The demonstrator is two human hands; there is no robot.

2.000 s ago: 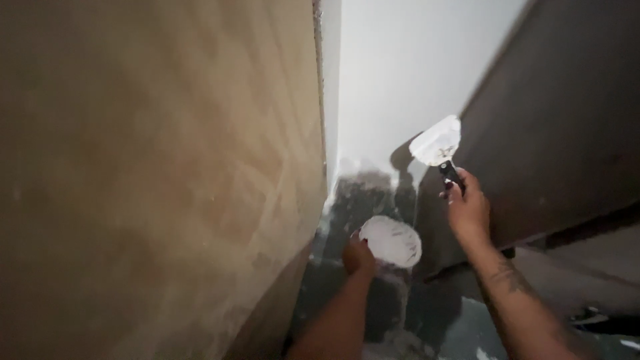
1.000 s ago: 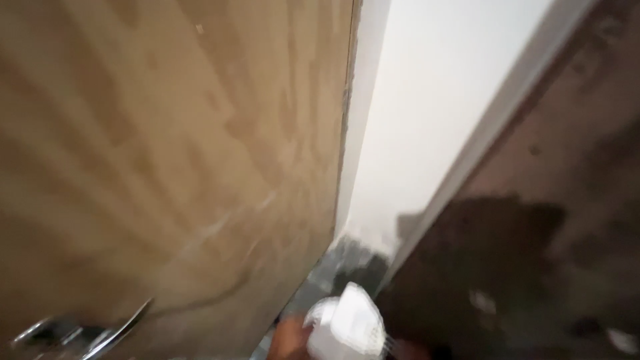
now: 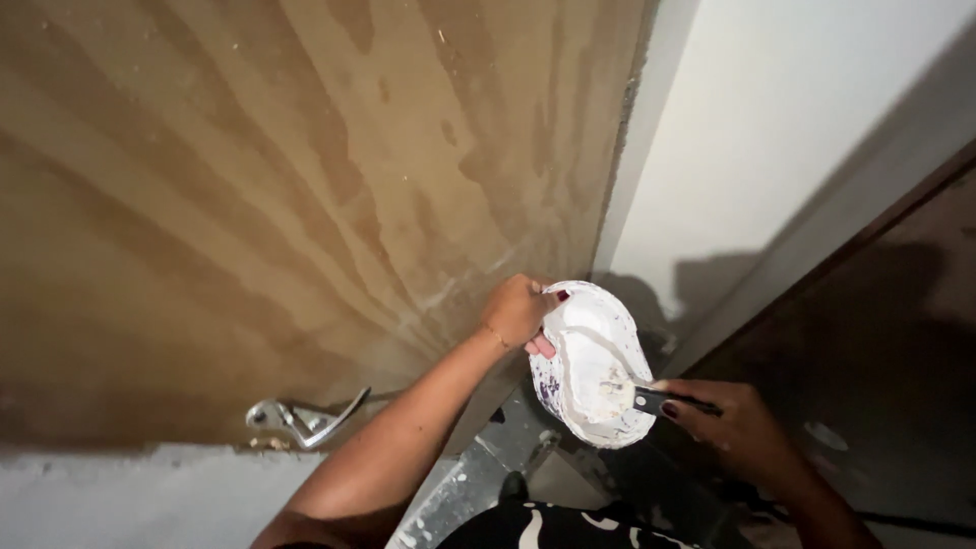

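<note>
My left hand (image 3: 522, 313) grips the upper left rim of a white container (image 3: 550, 393) smeared with white compound and dark specks. Its open mouth faces me. My right hand (image 3: 724, 419) is closed on the black handle of a putty knife (image 3: 621, 398), whose blade lies inside the container, over the white compound. Part of the blade is coated, so its edge is hard to make out. The fingers under the container are partly hidden.
A wooden door (image 3: 305, 191) with a metal lever handle (image 3: 309, 423) fills the left side. A white wall (image 3: 732, 137) stands beyond its edge. A dark brown panel (image 3: 877, 343) is at the right. The floor (image 3: 457, 496) below has white spatters.
Two seconds ago the putty knife was raised apart from the container near the white wall; now its blade is inside the container. The view has shifted, showing the door handle.
</note>
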